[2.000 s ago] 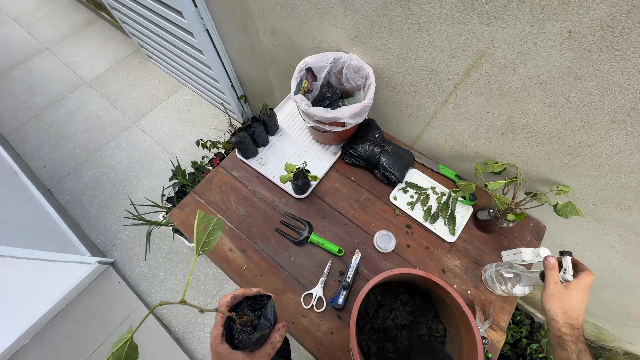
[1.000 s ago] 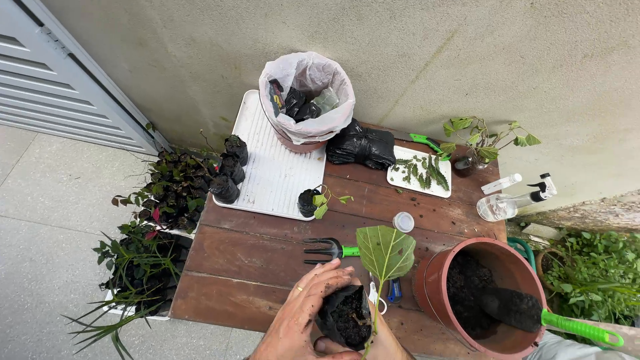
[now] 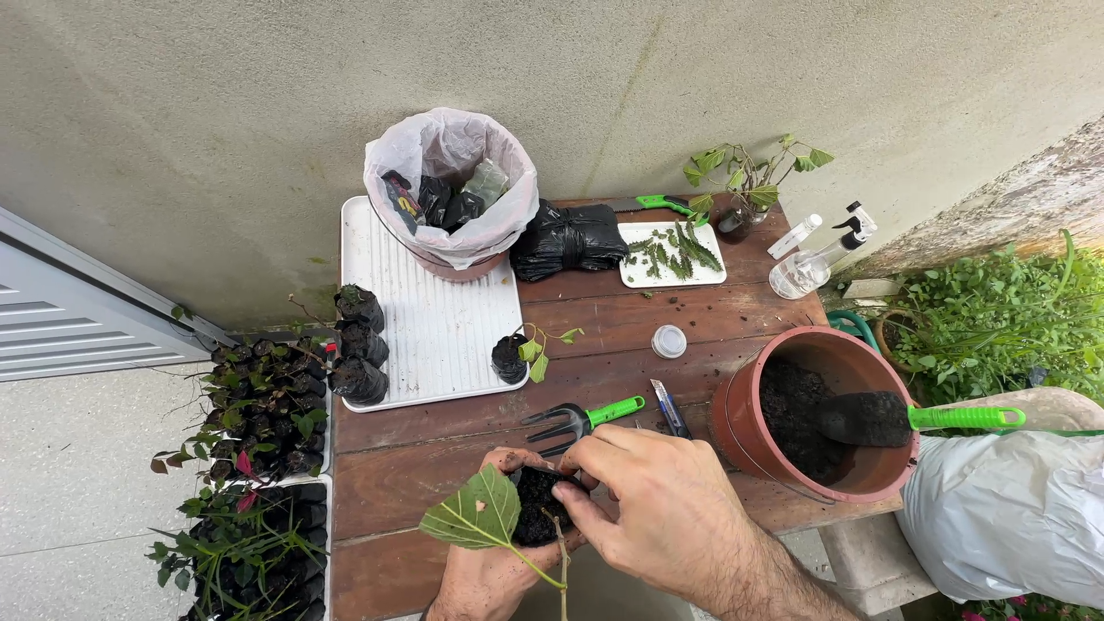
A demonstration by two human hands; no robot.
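Soil fills a small black plastic grow bag (image 3: 536,509), and a cutting with a broad green leaf (image 3: 479,511) rises from it at the near side. My left hand (image 3: 492,573) is wrapped around the bag from below. Thumb and fingers of my right hand (image 3: 660,509) pinch the bag's rim at its right side. Just beyond my hands lies a hand fork with a green handle (image 3: 614,410). A blue utility knife (image 3: 671,409) is partly hidden by my right hand. To the right, a reddish-brown bucket (image 3: 733,423) holds dark soil and a black trowel (image 3: 871,419) with a green handle.
A ribbed white tray (image 3: 431,345) bears filled bags and a bag-lined bucket (image 3: 517,185). Farther right are a black plastic bundle (image 3: 573,240), a small tray (image 3: 634,274) of cuttings, a pruning saw (image 3: 660,203) and a spray bottle (image 3: 802,274). Potted seedlings (image 3: 267,405) stand at the left.
My right hand has let go of the spray bottle, which now stands on the table, and has come to the grow bag. The trowel, in the bucket since the second frame, is unmoved. The view has shifted.
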